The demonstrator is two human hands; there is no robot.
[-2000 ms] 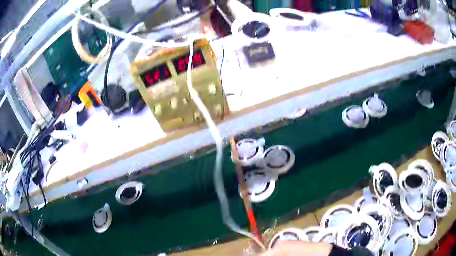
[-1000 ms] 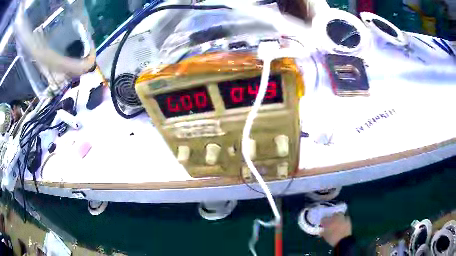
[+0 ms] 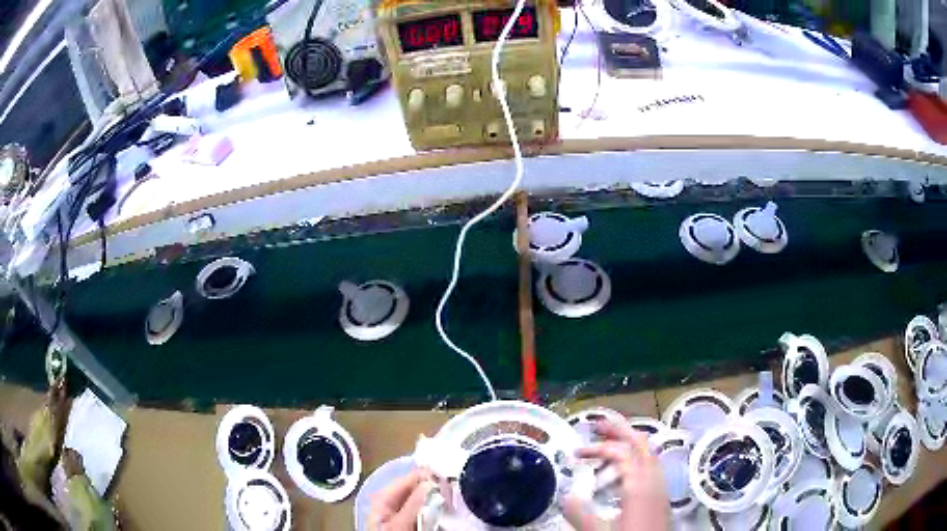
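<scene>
A round white housing [image 3: 506,420] with a glossy dark centre is between my two hands at the bottom middle, above the tan bench edge. My left hand [image 3: 401,502] holds its left side, partly cut off by the lower edge. My right hand [image 3: 630,479] is at its right side, with the fingers around a small white piece beside the housing; the exact grip is blurred. A thin white cable [image 3: 453,275] hangs from above across the belt and ends behind the housing. A pale round cover [image 3: 376,487] lies partly hidden behind my left hand.
The green conveyor [image 3: 280,347] carries spaced white units, with a brown stop bar [image 3: 526,301] across it. A heap of units [image 3: 730,467] lies right, several units [image 3: 322,454] left. Beyond, a yellowish power supply [image 3: 472,88] stands on the white shelf. A person's arm [image 3: 42,446] shows far left.
The view has shifted down to the bench edge. My right hand has come back from the belt, and both hands are now at a housing. The power supply sits higher in view.
</scene>
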